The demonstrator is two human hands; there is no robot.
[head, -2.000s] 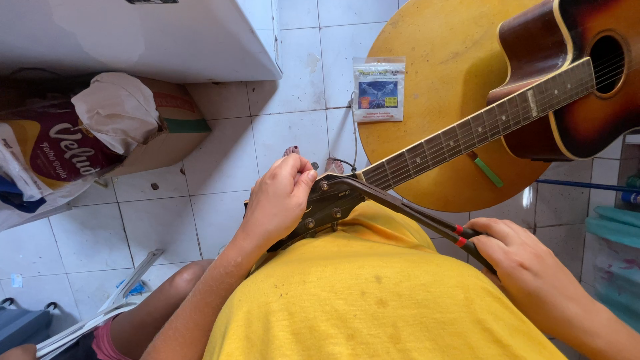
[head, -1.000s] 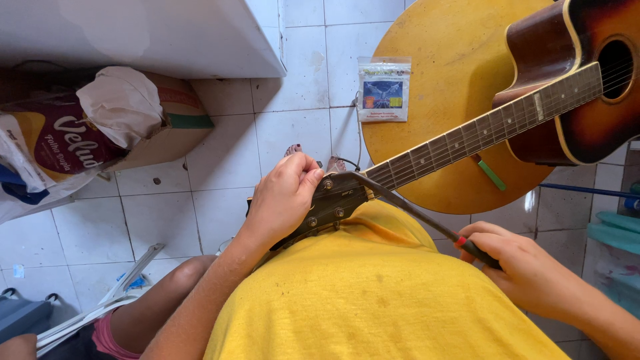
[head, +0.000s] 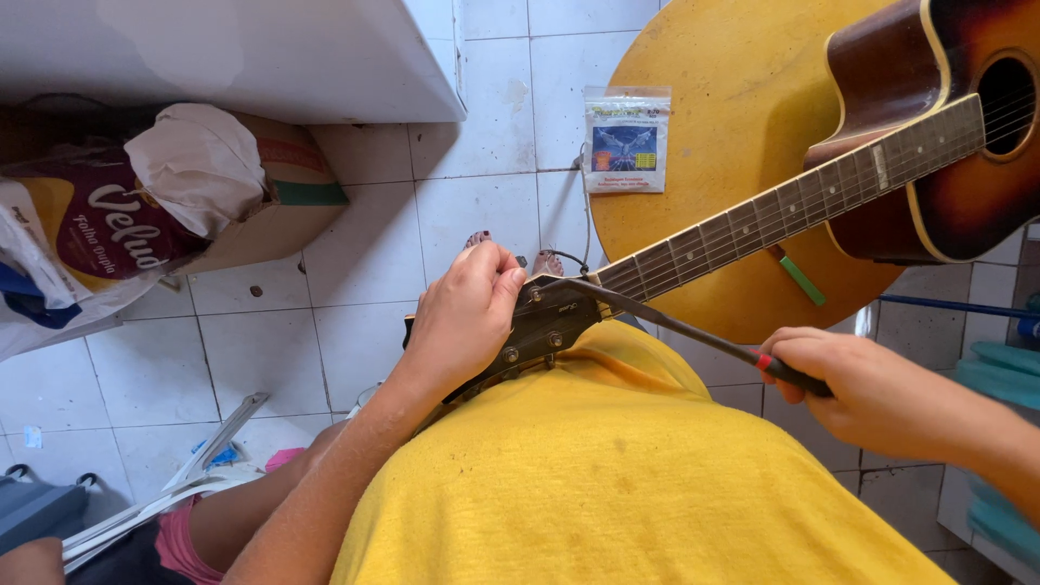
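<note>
An acoustic guitar with a sunburst body [head: 959, 203] lies with its fretted neck [head: 731, 227] slanting down to the dark headstock [head: 552, 321] against the yellow shirt. My left hand [head: 471, 301] is closed at the upper edge of the headstock, seemingly on a tuning peg its fingers hide. In my right hand [head: 812, 374] is the black handle, with a red band, of a long dark tool [head: 691, 323]. The tool's far end lies over the headstock near the nut; its type and exact contact are unclear.
A round yellow table [head: 707, 81] carries the guitar body, a clear packet [head: 626, 138] and a green-handled tool [head: 802, 281]. At left are a cardboard box [head: 305, 175] and a white appliance [head: 325, 49]. Another person's leg [head: 252, 504] is beside a white chair [head: 195, 479].
The long tool has turned in my right hand: two seconds ago it showed two arms, now one narrow edge. My left hand stays at the headstock.
</note>
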